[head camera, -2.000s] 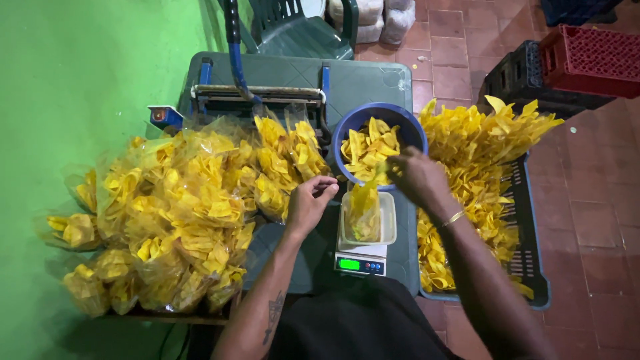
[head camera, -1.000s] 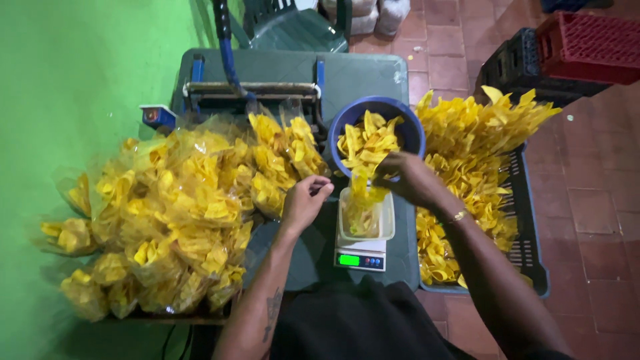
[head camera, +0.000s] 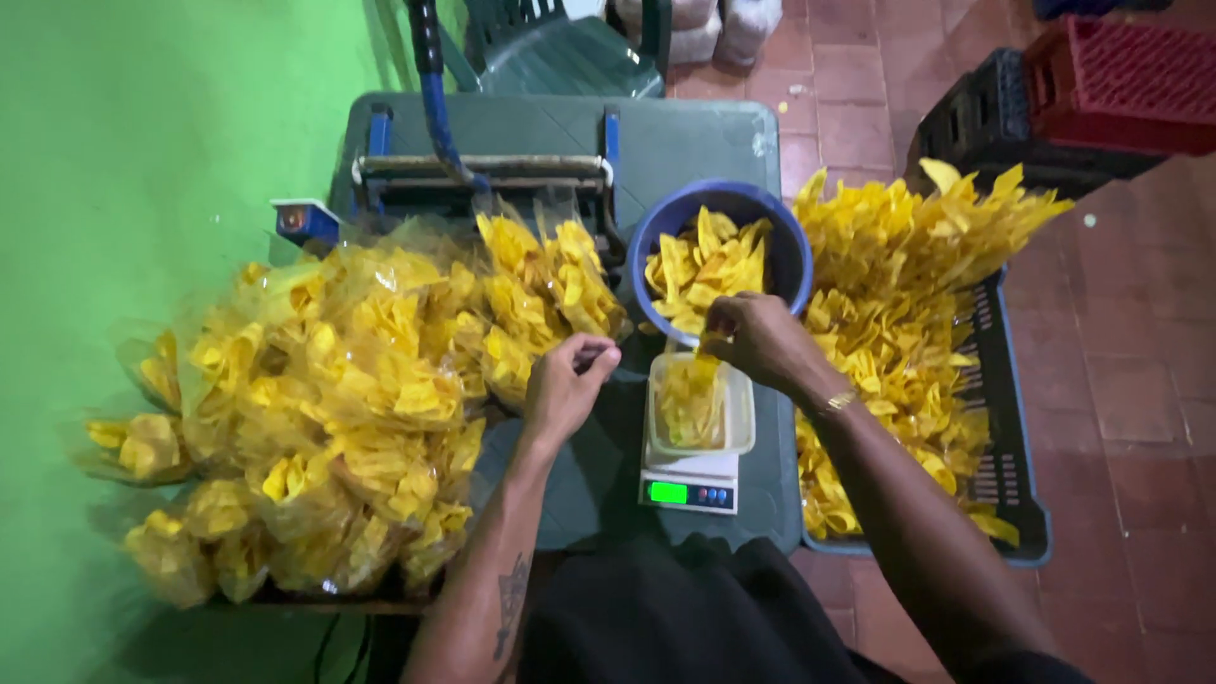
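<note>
My right hand (head camera: 750, 337) is over the front rim of a blue bowl (head camera: 803, 261) of long yellow chips (head camera: 712, 261), its fingers on some yellow chips above a clear plastic bag (head camera: 689, 408). That bag, partly filled, stands in a translucent plastic tub (head camera: 744, 418) on a white digital scale (head camera: 689, 480) with a lit green display. Left of the tub, my left hand (head camera: 570, 380) hovers with thumb and fingertips together; whether something thin is between them cannot be told. Beside it lie filled clear bags of chips (head camera: 361, 380), heaped at the left.
On the green table (head camera: 703, 133) stands a bag sealer (head camera: 484, 171) with a blue lever. A dark crate (head camera: 1016, 475) heaped with loose chips is at the right. Behind are a green plastic chair (head camera: 570, 57), a red crate (head camera: 1130, 76) and a dark crate (head camera: 978, 123).
My right hand has moved down and left, from beside the bowl's right front to above the tub. My left hand has stayed nearly in place.
</note>
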